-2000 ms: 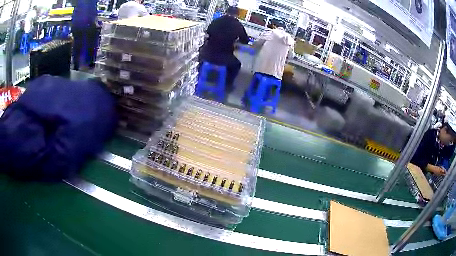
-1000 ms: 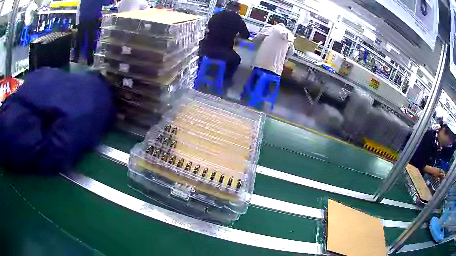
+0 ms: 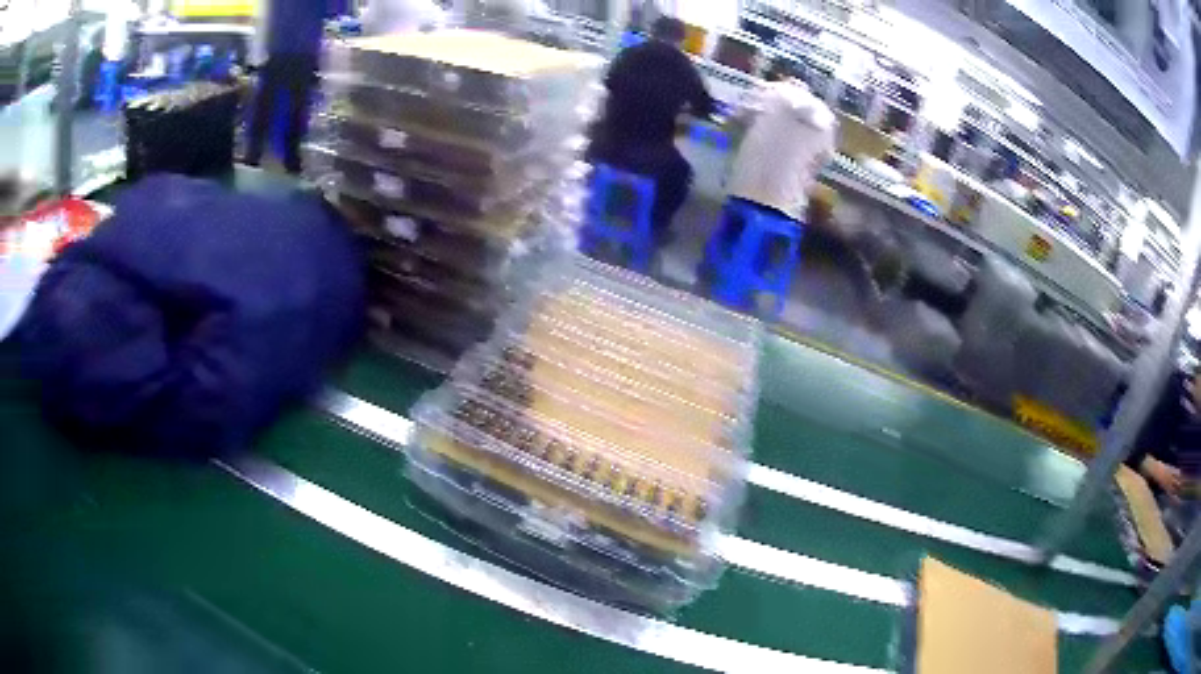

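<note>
A clear plastic tray box (image 3: 580, 441) with a tan inside sits on the green bench. Small dark and brassy pieces stand in rows along its front and left sides. A stack of several similar trays (image 3: 448, 198) stands behind it to the left, with a tan sheet on top. A tan cardboard sheet (image 3: 985, 625) lies at the lower right, cut off by the bottom edge. The view is motion-blurred. Neither of my hands is in the picture.
A dark blue cloth bundle (image 3: 198, 310) lies at left, with a black slotted rack (image 3: 182, 132) behind it. Silvery strips (image 3: 448, 560) cross the bench. A metal post (image 3: 1126, 408) rises at right. Two people sit on blue stools (image 3: 756, 258) beyond; another person's hand (image 3: 1162, 474) shows at right.
The whole view has swung, so the tray, stack, bundle and cardboard appear further right and more blurred. None of them has visibly moved on the bench.
</note>
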